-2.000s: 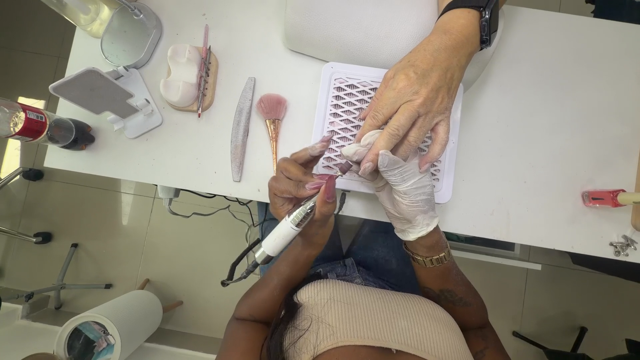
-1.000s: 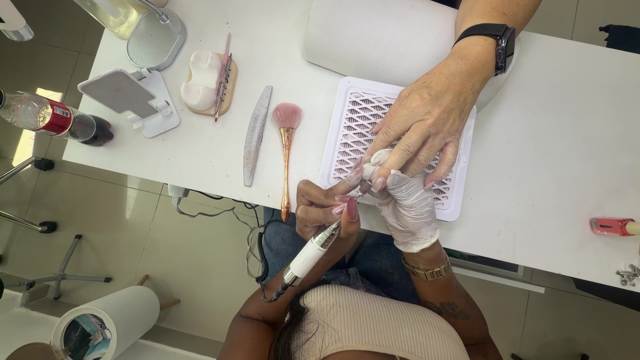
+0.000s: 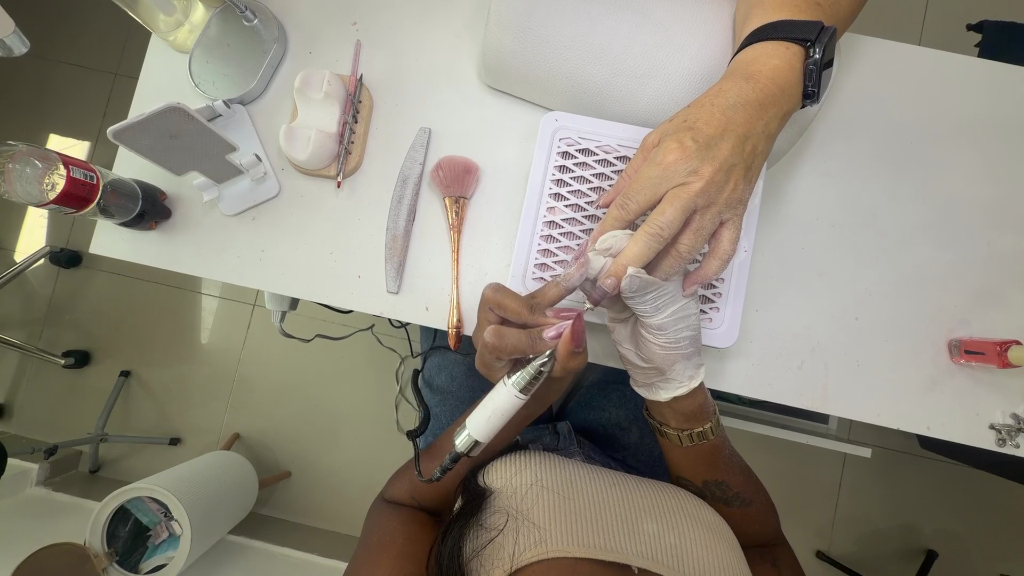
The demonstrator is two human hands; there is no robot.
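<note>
My left hand [image 3: 532, 332], bare with long pink nails, grips a white and silver electric nail drill [image 3: 500, 406] like a pen. Its bit is at or very near the nail of another person's finger; exact contact cannot be told. My right hand [image 3: 660, 332], in a whitish dusty glove, holds that finger from below. The other person's hand [image 3: 688, 200], with a black watch [image 3: 818, 64] on the wrist, reaches in from the top and lies palm down over a white dust collector with a lattice grille [image 3: 570, 188].
Left of the collector lie a makeup-type brush [image 3: 454, 240] and a grey nail file [image 3: 406, 212]. Farther left are a tool rest [image 3: 316, 120], a folding stand [image 3: 232, 160], a mirror [image 3: 238, 56] and a bottle [image 3: 80, 186]. Nail polish [image 3: 984, 352] lies far right. A padded armrest [image 3: 600, 52] is behind.
My left index finger, raised apart from the glove two seconds ago, has come against the held fingers. The drill stays in my left hand. The view has shifted somewhat.
</note>
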